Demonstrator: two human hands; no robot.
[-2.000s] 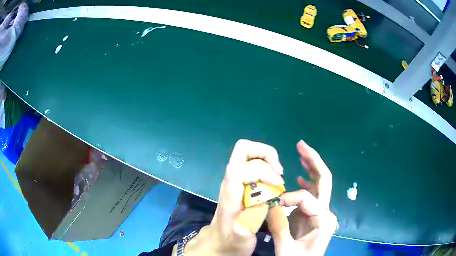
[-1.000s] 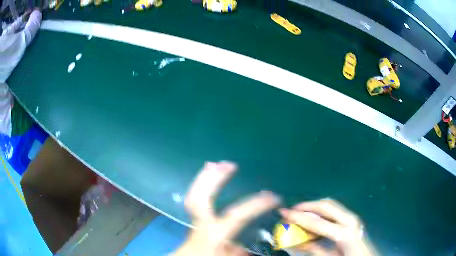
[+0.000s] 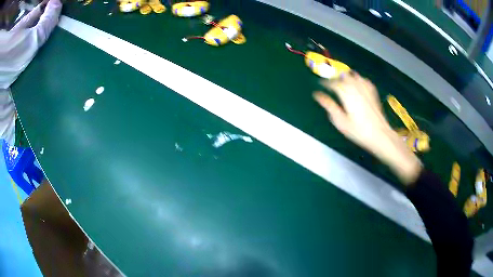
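My right hand (image 3: 361, 112) reaches in from the right over the dark green line, palm down, with the thumb apart from the fingers. Its fingertips overlap the right end of a yellow unit (image 3: 323, 65) with white and blue markings and red wires; I cannot tell if they touch it. The hand is slightly blurred and shows nothing gripped. A yellow strip-like cover (image 3: 400, 112) and a yellow shell (image 3: 419, 142) lie beside my wrist. My left hand is out of the picture.
More yellow units (image 3: 224, 32) with red wires lie on the line, some farther right. A pale rail (image 3: 216, 103) separates the line from the green bench (image 3: 162, 178). Another person's gloved hand (image 3: 48, 13) is at upper left. A carton (image 3: 54, 232) and blue stool (image 3: 21, 165) stand below left.
The view has shifted toward the line. My right hand has moved up from the bench over the line, and the yellow piece it held no longer shows in it. My left hand has left the picture.
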